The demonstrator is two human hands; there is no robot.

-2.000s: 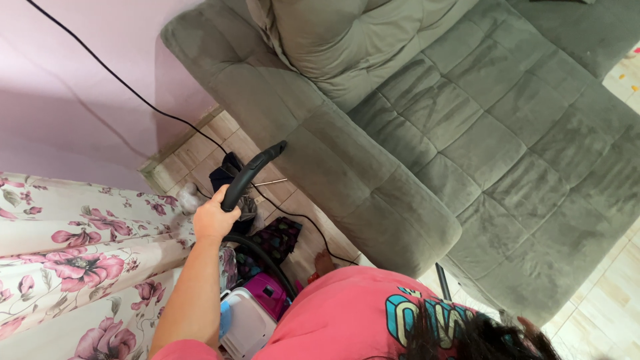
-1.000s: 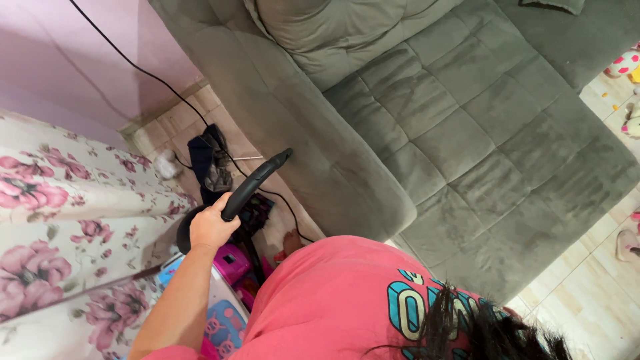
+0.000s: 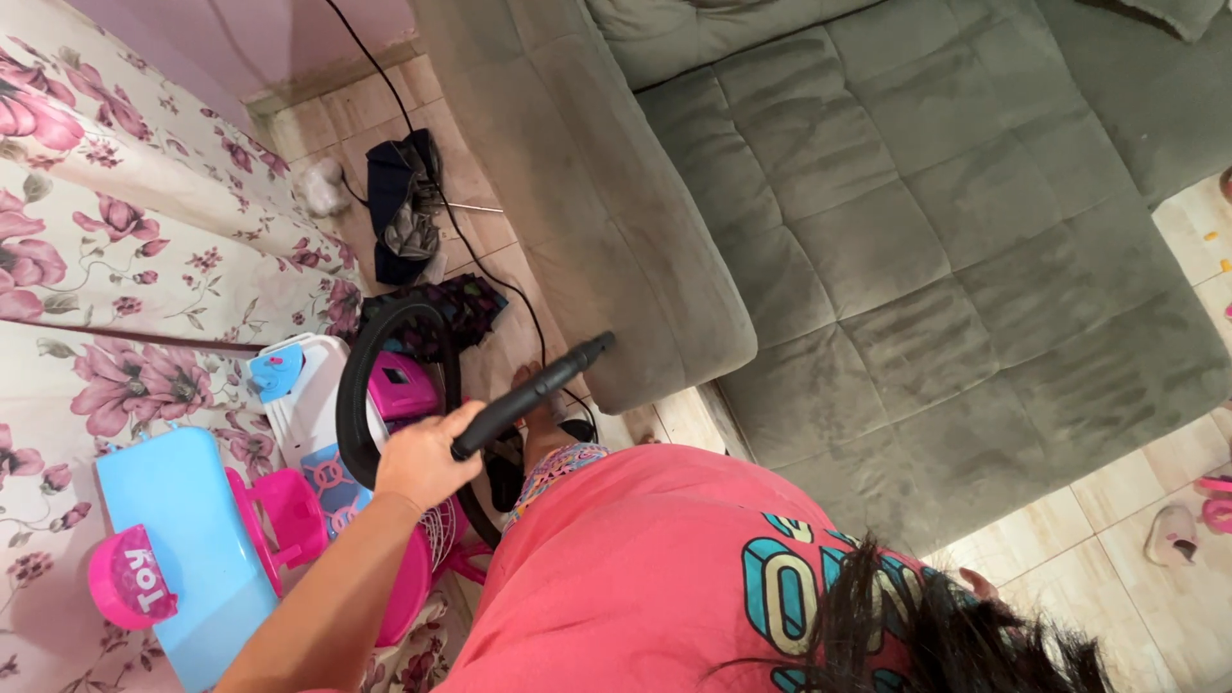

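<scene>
My left hand (image 3: 428,460) is closed around the rear end of a black vacuum cleaner hose handle (image 3: 534,395). The handle's narrow open tip points up and right, over the front end of the grey sofa's armrest (image 3: 626,241); whether it touches the fabric I cannot tell. From my hand the ribbed black hose (image 3: 358,395) loops up and back down beside my leg. The tufted sofa seat (image 3: 895,260) lies to the right of the armrest, with darker and lighter marks in its fabric. My right hand is not seen.
Pink and blue plastic toy furniture (image 3: 192,539) stands at the left by a floral curtain (image 3: 144,241). Dark cloth items (image 3: 397,207) lie on the tiled floor between curtain and armrest. A black cable (image 3: 462,231) crosses there. Slippers (image 3: 1169,534) lie at the right.
The handle's tip has moved toward the front end of the armrest, still in my left hand. More of the toys and floor has come into view.
</scene>
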